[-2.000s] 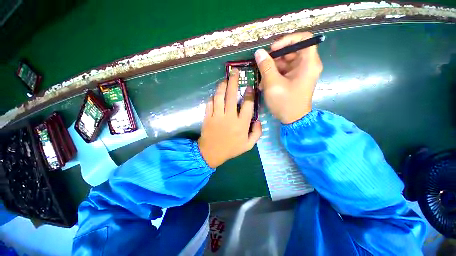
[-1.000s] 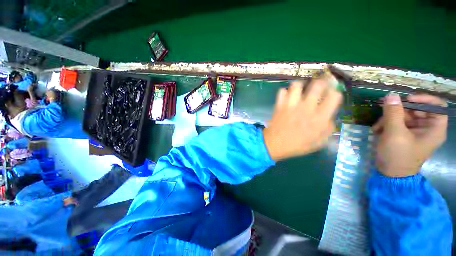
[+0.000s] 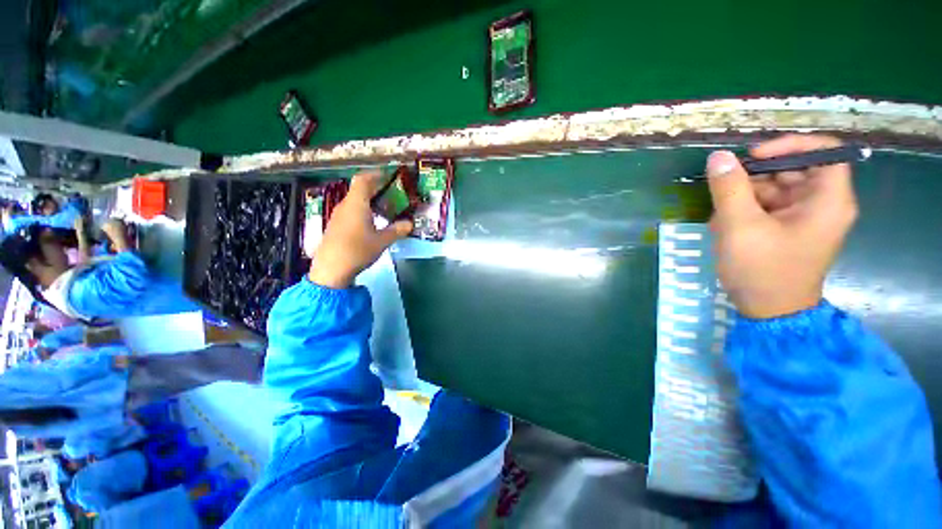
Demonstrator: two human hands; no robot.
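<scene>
My left hand [image 3: 356, 232] is at the waiting phone units on the left, its fingers around one tilted red-framed phone unit [image 3: 396, 196]. Another unit [image 3: 433, 198] lies just right of it, and one more [image 3: 314, 219] shows partly left of my hand. My right hand [image 3: 782, 222] holds a slim black pen-like tool [image 3: 809, 160] above the bench, its thin tip pointing left. The sticker sheet [image 3: 687, 362] lies left of and partly under my right forearm, with yellow-green tape [image 3: 685, 198] at its top end.
Two phone units lie on the green conveyor belt, one near [image 3: 511, 62] and one farther left [image 3: 296, 118]. A whitish edge strip [image 3: 578, 128] divides belt and bench. A black parts tray [image 3: 248, 248], a red-orange box [image 3: 150, 196] and a seated person [image 3: 103, 271] are at the left.
My left hand has moved left from the sheet area to the waiting units. A phone unit now lies on the belt beyond the strip. My right hand keeps the tool near the sheet's top.
</scene>
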